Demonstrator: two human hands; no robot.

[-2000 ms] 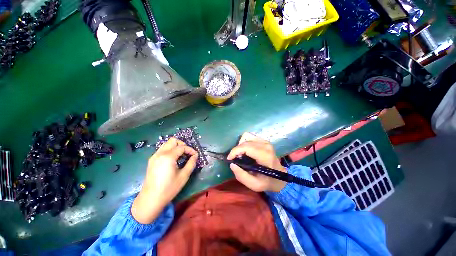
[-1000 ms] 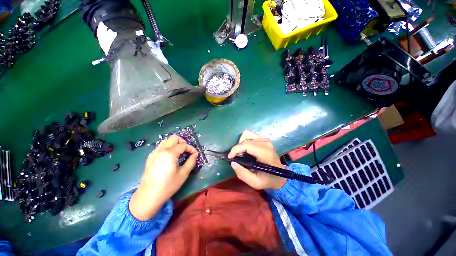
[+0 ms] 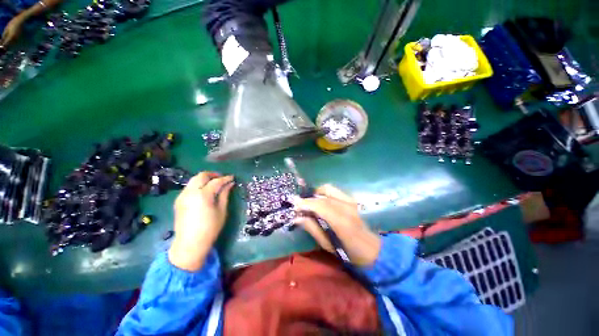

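Observation:
A purplish-grey PCB panel (image 3: 270, 194) lies on the green mat between my hands, with black components along its near edge. My right hand (image 3: 341, 223) is at the panel's right side and holds the black soldering iron (image 3: 333, 240), its thin tip pointing up and away over the mat. My left hand (image 3: 200, 213) is left of the panel, fingers together by the right edge of the black component pile (image 3: 108, 190). Whether the fingertips hold a component cannot be made out.
The fume hood (image 3: 259, 121) hangs behind the panel, beside the solder dross pot (image 3: 341, 126). Further right are the yellow basket (image 3: 446, 86), a populated panel (image 3: 448, 133) and a fan (image 3: 533, 162). Another person's hand (image 3: 14, 29) shows top left.
The view has shifted, so bench things sit further right. My left hand has left the panel towards the pile, uncovering the panel. The iron has turned, its tip now pointing away from me.

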